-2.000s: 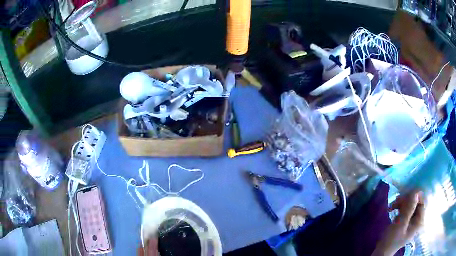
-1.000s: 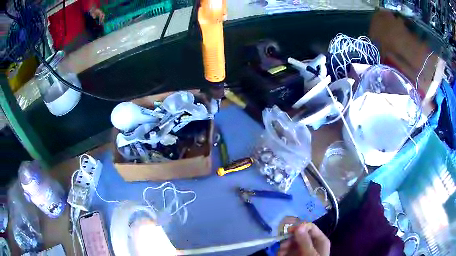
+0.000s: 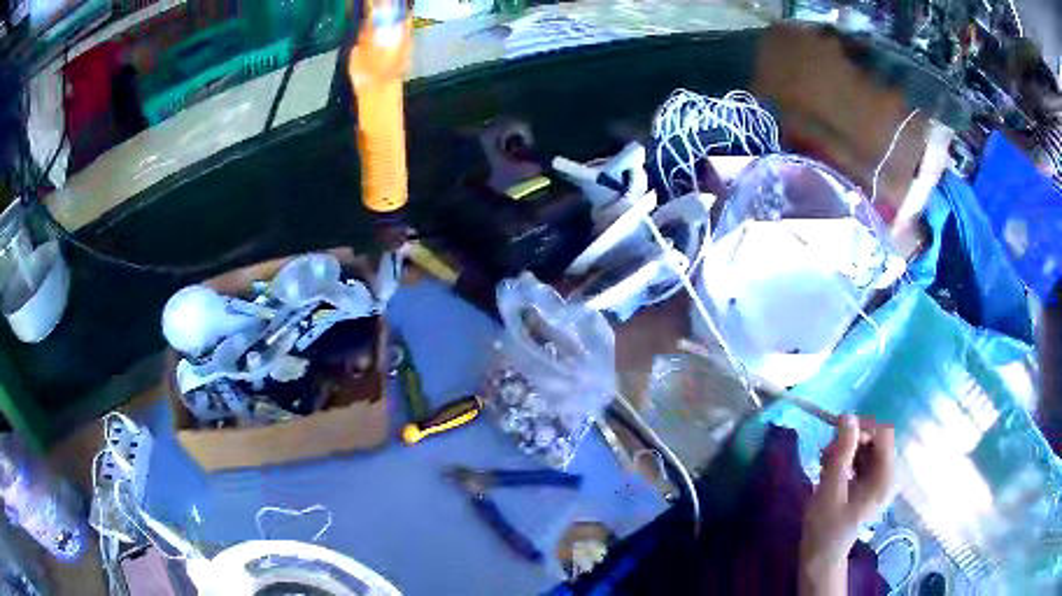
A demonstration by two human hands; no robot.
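My right hand is at the lower right, its fingertips closed on the end of a thin pale rod. The rod points up and left over a clear container. The round white housing lies at the bottom left of the blue mat, cut off by the picture's lower edge. A thin white cable loops behind it. My left hand is not in view.
An orange electric screwdriver hangs behind the brown parts box. A yellow-black screwdriver, blue-handled cutters and a parts bag lie on the mat. A power strip stands left; a turquoise-lined crate right.
The view has swung right. My right hand has moved from the mat's front edge toward the crate with the rod. The fingers seen at the housing earlier are out of view, and its bright light no longer shows.
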